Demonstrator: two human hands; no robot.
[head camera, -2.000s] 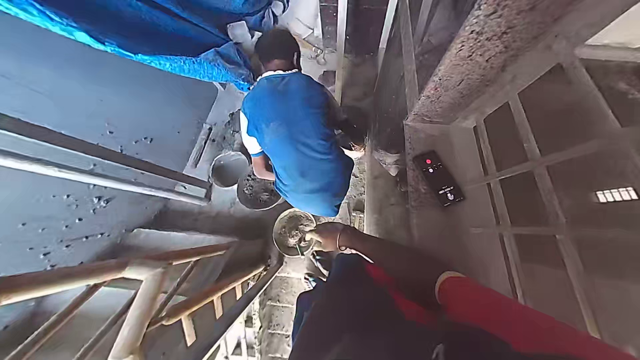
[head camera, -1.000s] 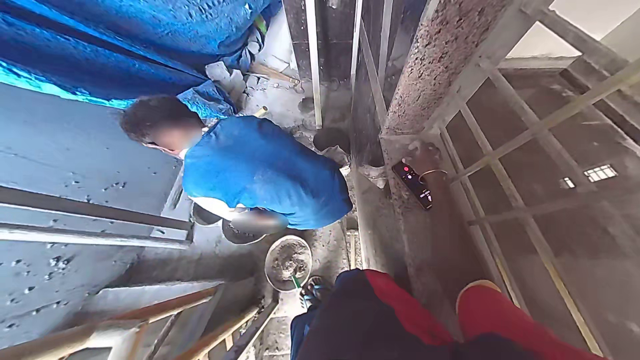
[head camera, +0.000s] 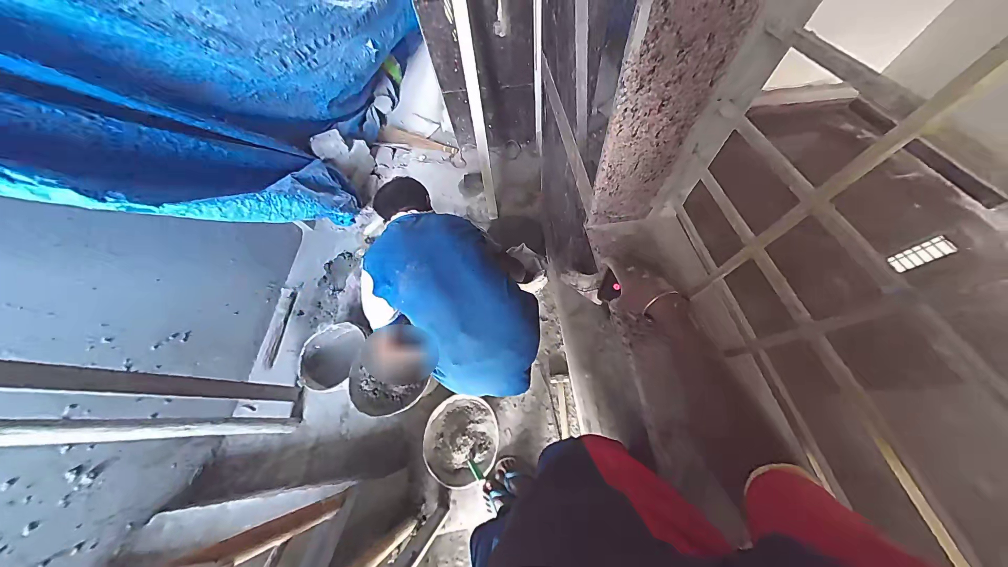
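My right hand (head camera: 639, 290), with a bangle at its wrist, is closed around a dark phone (head camera: 609, 285) showing a red dot, at the ledge beside the rough column. My left hand is out of view. Below, near my sandalled foot, a round pan (head camera: 461, 441) holds grey mortar and a tool with a green handle (head camera: 475, 470). A co-worker in a blue top (head camera: 457, 307) bends over a second mortar pan (head camera: 386, 394), one hand at it. Another round container (head camera: 332, 356) stands left of that pan.
A blue tarpaulin (head camera: 197, 94) hangs at upper left. Wooden rails (head camera: 260, 528) and metal bars (head camera: 150, 382) cross the left side. A rough column (head camera: 669, 102) and a lattice of bars (head camera: 811, 201) stand to the right. Debris lies beyond the co-worker.
My right hand has gone from the near mortar pan to the phone, which lay on the ledge. The co-worker's head was turned left one second ago and now faces away.
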